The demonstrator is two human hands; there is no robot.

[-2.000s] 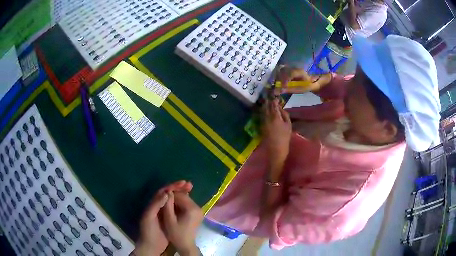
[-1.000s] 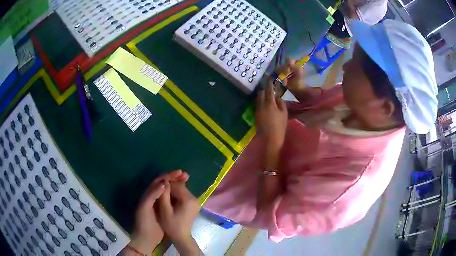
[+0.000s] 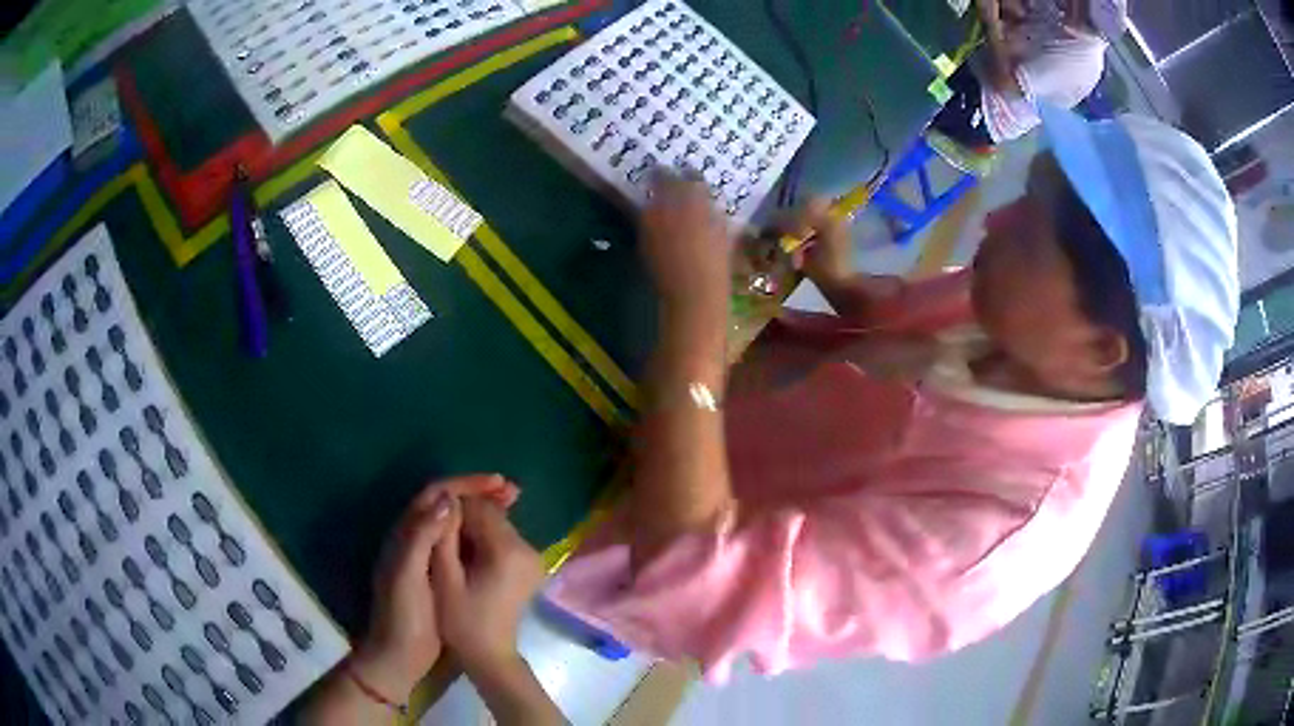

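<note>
My left hand (image 3: pixel 409 593) and my right hand (image 3: pixel 491 584) are pressed together at the bench's front edge, fingers closed. No object shows in them; the space between the palms is hidden. A white parts tray (image 3: pixel 135 525) with rows of dark, dumbbell-shaped components lies to their left. Yellow and white label slips (image 3: pixel 405 196) lie beyond them, beside a slim purple marker pen (image 3: pixel 249 277).
A seated person in pink (image 3: pixel 908 482) and a white-and-blue cap is at the right, one blurred hand over a tray stack (image 3: pixel 667 107), the other holding a yellow tool (image 3: pixel 847 203). Another tray (image 3: pixel 341 43) lies at the back. A blue stool (image 3: pixel 922 187) stands beyond.
The seated person's nearer hand has moved from the bench edge towards the front of the tray stack. My hands stay together, shifted slightly left in view.
</note>
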